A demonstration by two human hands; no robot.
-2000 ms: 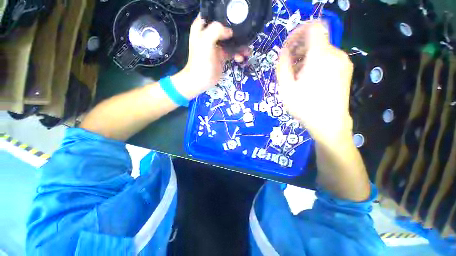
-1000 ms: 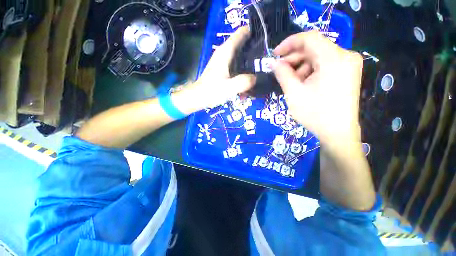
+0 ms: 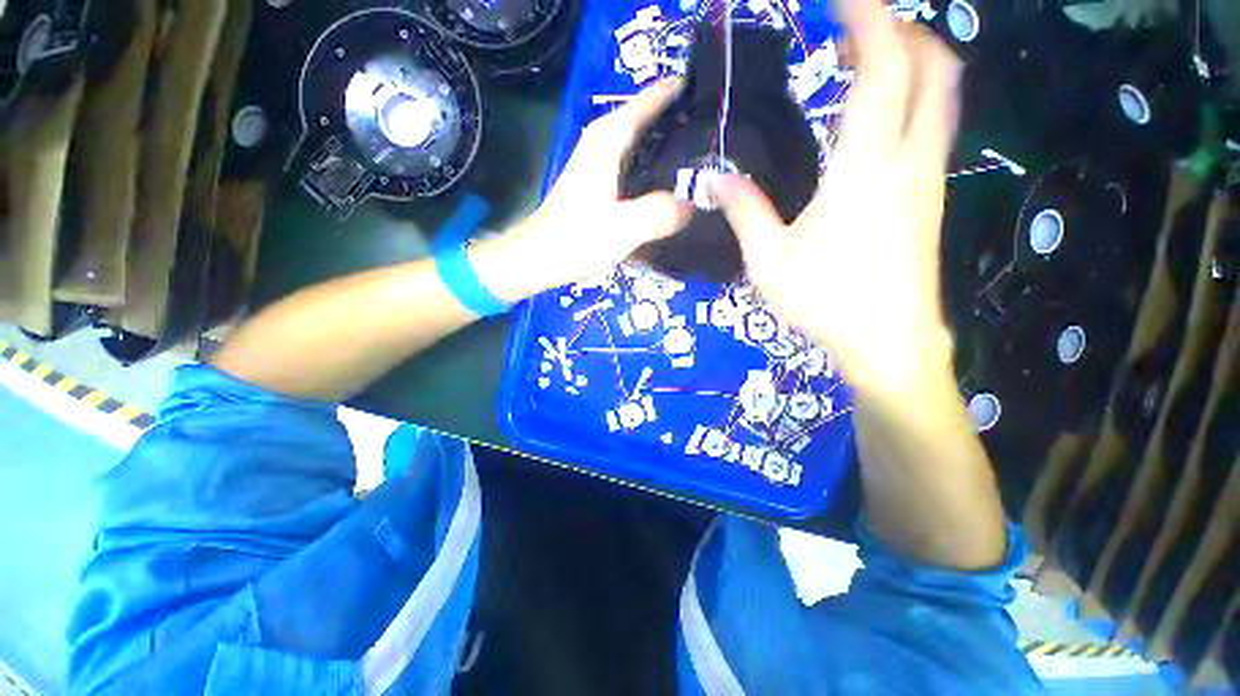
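A black round housing (image 3: 748,129) is held over the blue parts tray (image 3: 653,469), its blocky arm pointing away from me. My left hand (image 3: 605,204) grips its left edge, thumb on its near face. A small white wired board (image 3: 704,186) lies at the housing's centre, and its thin wire runs up along the arm. My right hand (image 3: 864,204) has its thumb on the board and its fingers spread and raised, slightly blurred. Many tangled white boards (image 3: 762,397) with wires lie in the tray.
Another black housing with a silver centre (image 3: 405,112) lies left of the tray, with part of one more (image 3: 496,11) beyond it. Cardboard dividers (image 3: 129,163) stand at far left and more dividers (image 3: 1156,394) at far right. Black housings with pale round centres (image 3: 1046,231) lie right of the tray.
The housing was turned and lowered over the tray. My right hand brought a white board to it; since then the board has moved onto the housing's centre and the right fingers have opened away.
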